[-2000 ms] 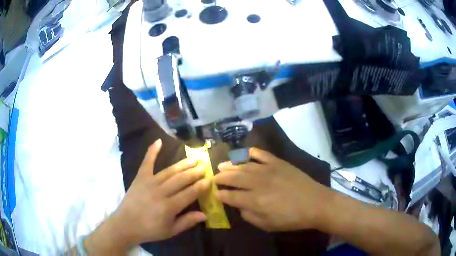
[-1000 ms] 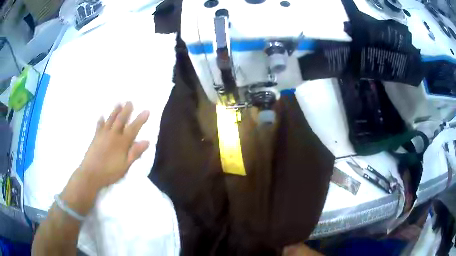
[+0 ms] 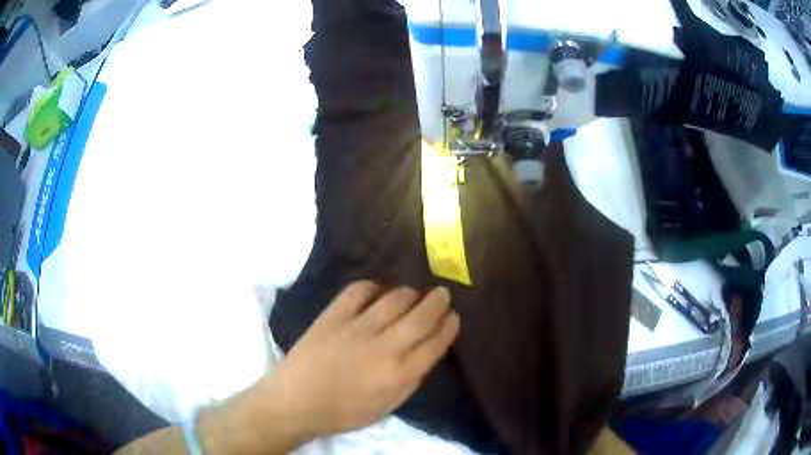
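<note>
The dark brown fabric (image 3: 366, 204) lies under the sewing machine (image 3: 525, 53) and hangs toward me. The yellow strip (image 3: 445, 233) lies on it, its far end at the lit presser foot (image 3: 475, 144). My left hand (image 3: 365, 366) rests flat on the fabric, palm down, fingertips just below the strip's near end. Its fingers are close together and no grip on the cloth can be made out. My right hand is mostly out of the picture; only a small piece of skin (image 3: 612, 443) shows at the bottom edge beside the fabric, its fingers hidden.
White cloth (image 3: 191, 187) covers the table's left side. A bright green pack (image 3: 55, 108) is at far left. Snips (image 3: 680, 298), a small metal plate (image 3: 644, 310), green-handled shears (image 3: 711, 244) and a dark rectangle (image 3: 680, 182) lie right. Black printed cloth (image 3: 698, 91) drapes over the machine arm.
My left hand has moved right from the white cloth onto the brown fabric. My right hand left the strip earlier and stays low at the bottom edge. The machine appears further right and higher.
</note>
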